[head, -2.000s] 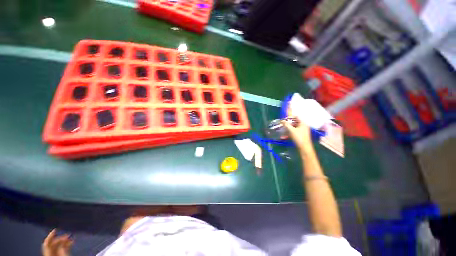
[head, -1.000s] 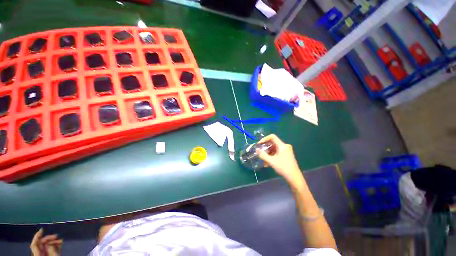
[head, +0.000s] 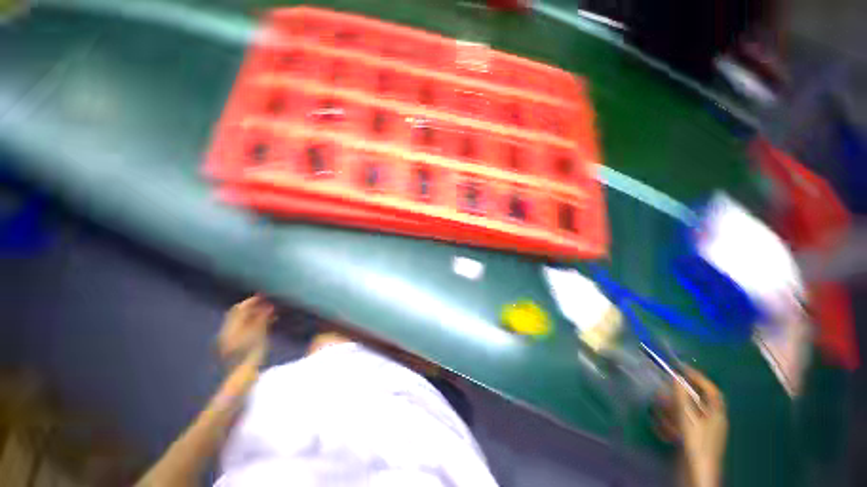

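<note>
The picture is blurred. My right hand [head: 699, 409] is at the right part of the green bench, fingers bent, at the lower end of a thin blue and white stick shape [head: 665, 363]; blur hides whether it grips this. A clear bottle [head: 623, 369] shows faintly just left of the hand. My left hand [head: 245, 331] is off the bench's front edge, fingers bent, with nothing visible in it. The orange-red pocket tray [head: 404, 204], stacked on another, holds small dark units [head: 423, 181] in its pockets.
A yellow pot [head: 526, 320], a small white block [head: 467, 267] and a white folded cloth [head: 578, 300] lie in front of the tray. At the right are a blue bin [head: 713, 290] heaped with white wipes [head: 751, 252], a pale card [head: 784, 352] and a red crate [head: 808, 195].
The view has turned, so the tray sits further right. My right hand has come away from the clear bottle, to its right. My left hand has risen closer to the bench edge.
</note>
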